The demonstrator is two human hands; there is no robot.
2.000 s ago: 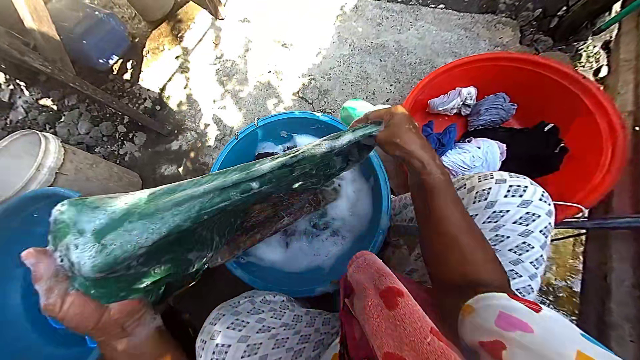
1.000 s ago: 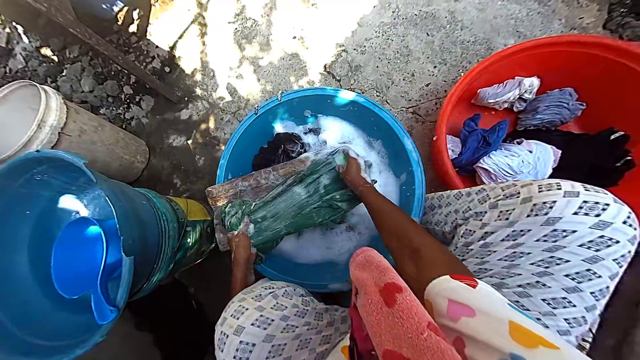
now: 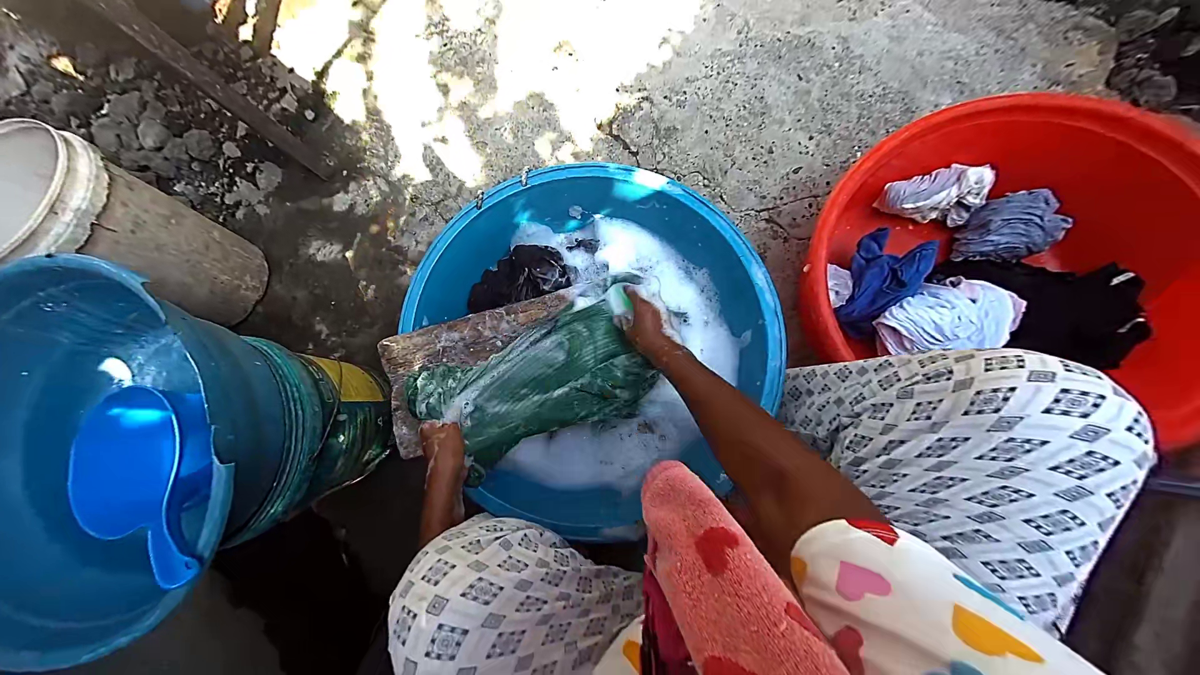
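Note:
A soapy green cloth [image 3: 562, 375] lies over a wooden washboard [image 3: 469, 339], which slants across a blue basin [image 3: 764, 328] from its left rim. My left hand [image 3: 444, 445] grips the cloth's lower left end at the edge of the board. At the cloth's upper right, my right hand [image 3: 647, 323] is closed around a pale green and white thing, probably a bar of soap [image 3: 619, 300], pressed against the fabric. White suds [image 3: 694, 291] fill much of the basin, and a wet black cloth [image 3: 525, 274] sits behind the board.
Right of the basin, a red tub [image 3: 1116, 127] holds several crumpled garments [image 3: 952, 319]. At left stand a large blue container [image 3: 253, 403] with a blue dipper [image 3: 127, 464] inside and a whitish bucket [image 3: 178, 244]. Concrete ground [image 3: 797, 94] and rubble [image 3: 150, 136] lie beyond.
Two seconds ago the green cloth was held up, stretched between both hands; by one second ago it lay on the washboard. The view has also shifted.

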